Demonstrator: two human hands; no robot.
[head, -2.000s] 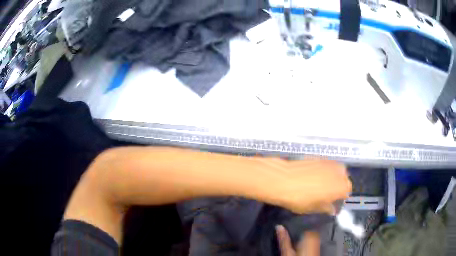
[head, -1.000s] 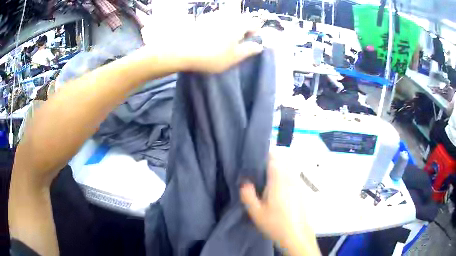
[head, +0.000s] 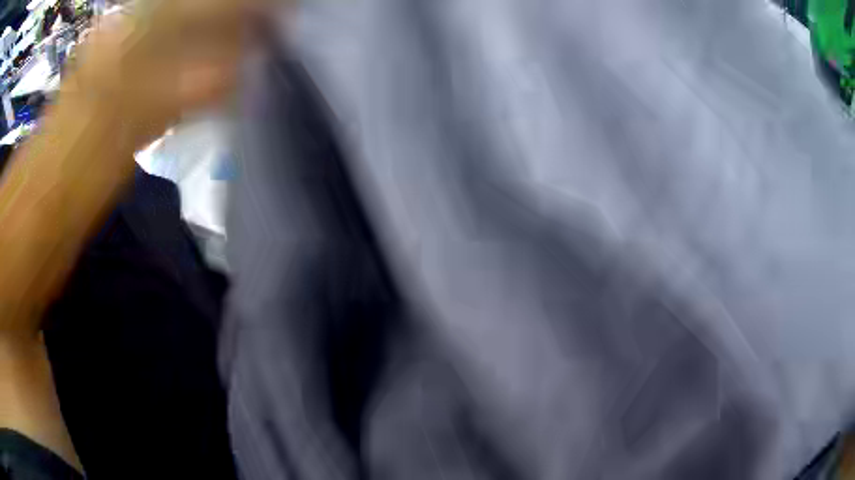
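A grey garment piece (head: 562, 244) hangs close in front of the camera and fills most of the view, blurred, in long folds. My left hand (head: 202, 56) is at the upper left, blurred, at the cloth's upper left edge and holding it up. My left forearm runs down the left side. My right hand is not visible; only a small bit of skin shows at the lower right edge, beside the cloth. The cloth hides the sewing machine.
A small part of the white table (head: 202, 187) shows between my forearm and the cloth, with blue tape (head: 225, 167) on it. Cluttered, bright shapes lie at the far upper left. A green banner (head: 834, 42) shows at the upper right edge.
The garment piece has come much closer to the camera and spread across the view. My left hand has moved left with it. My right hand has gone out of sight.
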